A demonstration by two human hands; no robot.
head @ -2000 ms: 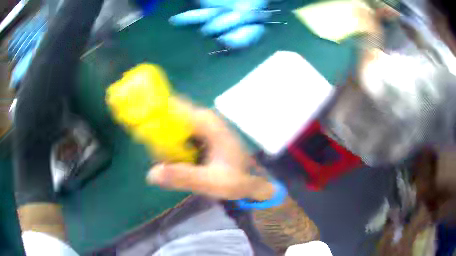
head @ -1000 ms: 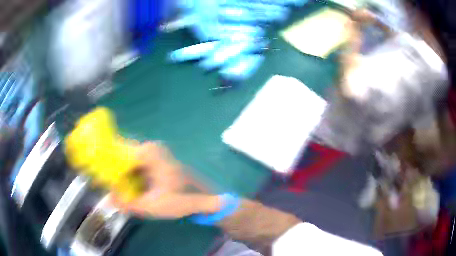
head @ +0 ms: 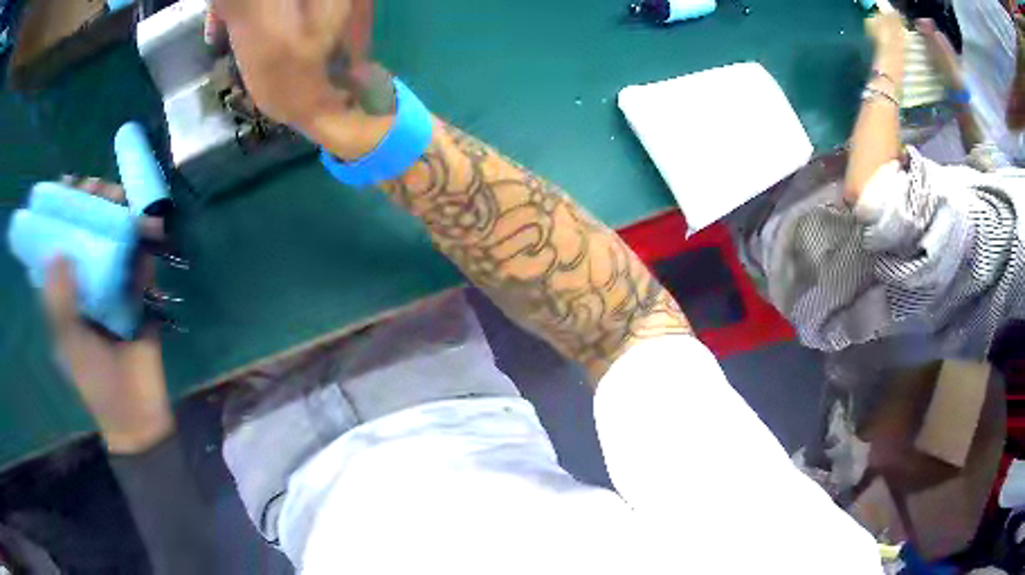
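Note:
My left hand [head: 112, 365], at the left, is shut on light-blue housings [head: 79, 242] held side by side. Thin dark pieces project to their right. Another light-blue housing [head: 139, 166] stands tilted just behind them; whether my hand touches it I cannot tell. My right hand [head: 298, 56] is at the top, partly cut off by the picture's edge, over the off-white screw feeder [head: 197, 118]. Its fingers are mostly out of view, so whether it holds anything is hidden.
A white pad [head: 719, 135] lies at the bench's front edge, with a red stool [head: 759, 320] below. A cardboard tray [head: 79, 45] is at the back left. A light-blue piece [head: 688, 9] lies at the back. A co-worker [head: 888, 247] works at the right, near cardboard boxes [head: 955, 416].
The view has shifted. The yellow driver seen in my right hand is out of sight, and that hand is now higher, by the feeder. My left hand with housings has come into view.

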